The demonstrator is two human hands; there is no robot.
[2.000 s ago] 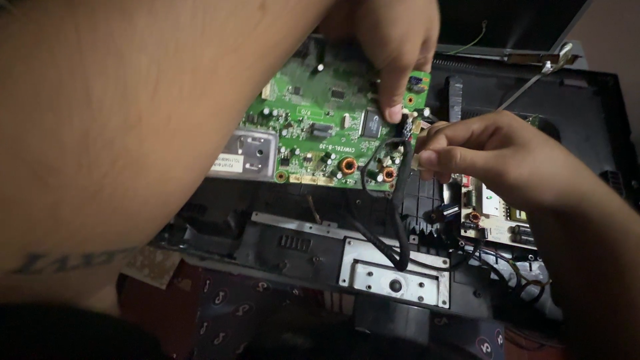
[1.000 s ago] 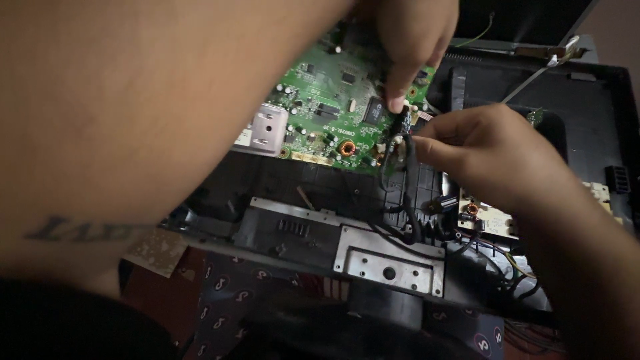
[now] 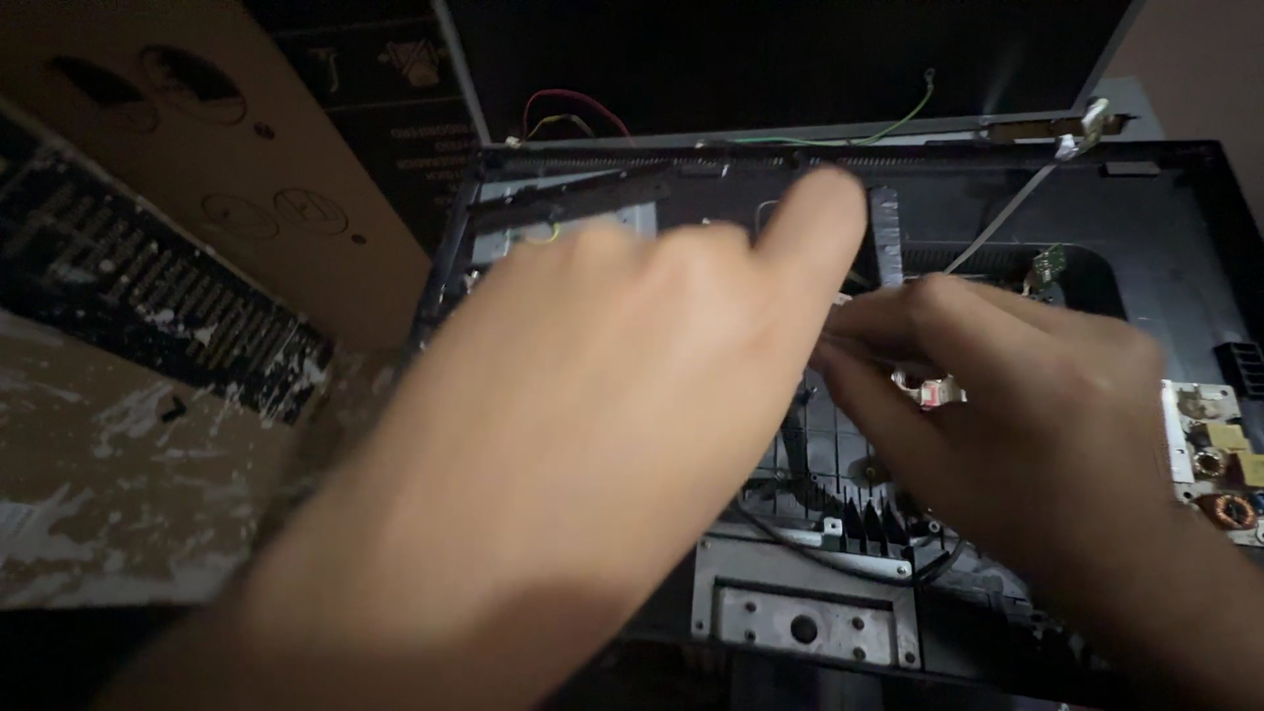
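Note:
My left hand, seen from its back and blurred, reaches over the black plastic rear housing of a flat-screen display. It covers most of the middle; what its fingers touch is hidden. My right hand is beside it, thumb and fingertips pinched together at the left hand's edge; what is between them cannot be made out. A black cable loops below the hands, over a metal mounting plate. A white connector with red on it shows just under the right hand's fingers.
A dark display panel stands behind the housing, with a thin green wire along its lower edge. A power circuit board lies at the right. Cardboard boxes stand at the left. A metal bracket is at the housing's upper left.
The green circuit board, earlier under my left hand, is no longer visible. My left hand now shows its back across the middle. The view has shifted, showing the boxes at left.

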